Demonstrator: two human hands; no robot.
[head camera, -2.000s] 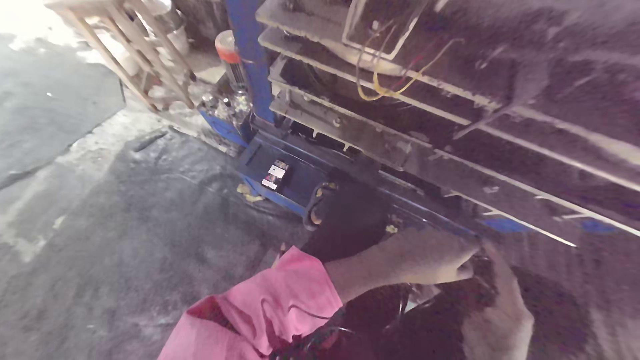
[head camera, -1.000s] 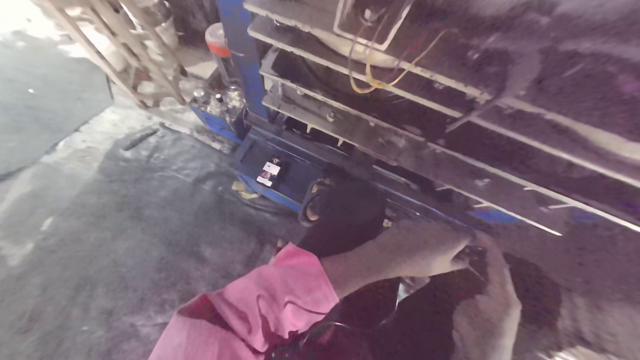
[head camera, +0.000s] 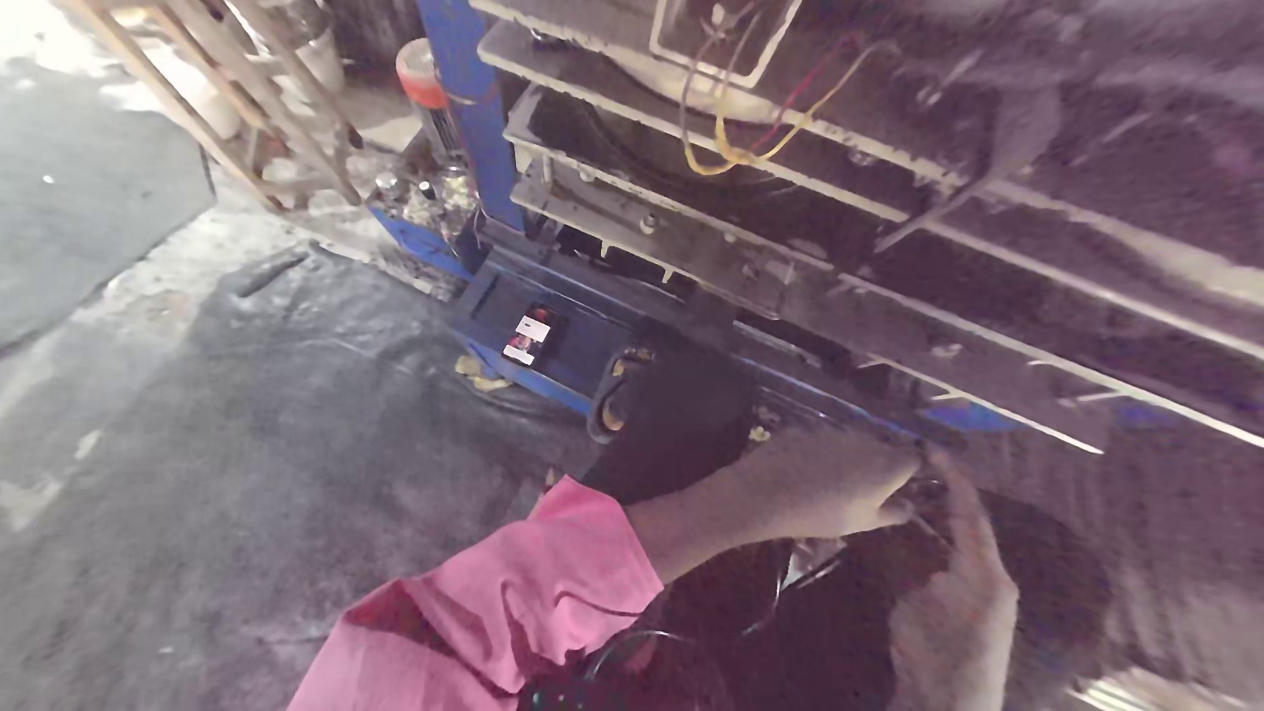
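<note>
From the lower left a pink sleeve leads to my left hand, whose thumb and fingers pinch a small dark part. A thin pale piece shows just below it; its kind is unclear. My right hand comes up from the bottom edge, its raised index fingertip close to that part and to my left fingertips. Its other fingers are hard to make out in the shade. Both hands are beside the lower edge of a metal machine frame. Thin wire or cord shows below my left wrist.
A phone lies on a blue metal ledge. Near it are a dark-clothed leg and a sandalled foot. Yellow wires hang from the machine. A red-topped container, a blue tray and a wooden frame stand behind.
My hands stay close together beside the machine's lower edge, with only small shifts of the fingers. Nothing else has plainly moved.
</note>
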